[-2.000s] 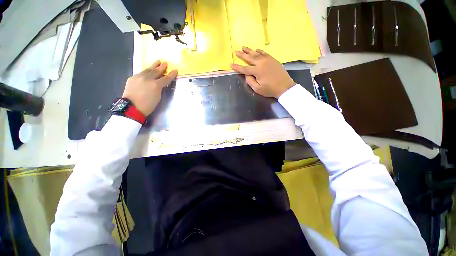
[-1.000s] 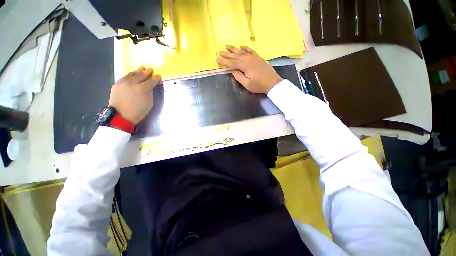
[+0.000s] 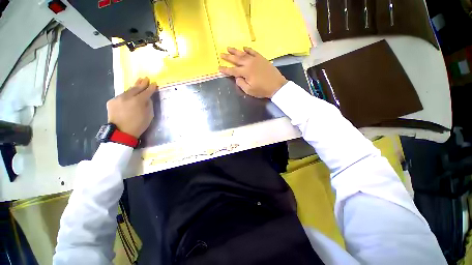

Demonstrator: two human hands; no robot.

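A yellow bag panel lies flat under the head of the sewing machine, with seam lines running away from me. My left hand rests at the panel's near left corner, fingertips on its edge. My right hand lies on the panel's near edge to the right, fingers spread, palm partly over the dark mat. Both hands are bare and press on the panel; neither is seen gripping it. The needle area is washed out by glare.
A dark shiny mat lies under my hands. At right are a brown pocket piece, teal thread snips and a brown strip with pale lines. Panel stacks hang below the table edge. A dark cylinder is at far left.
The whole view has shifted, so the table and machine appear further left. Both hands stay on the panel's near edge; the left fingers are now closer together.
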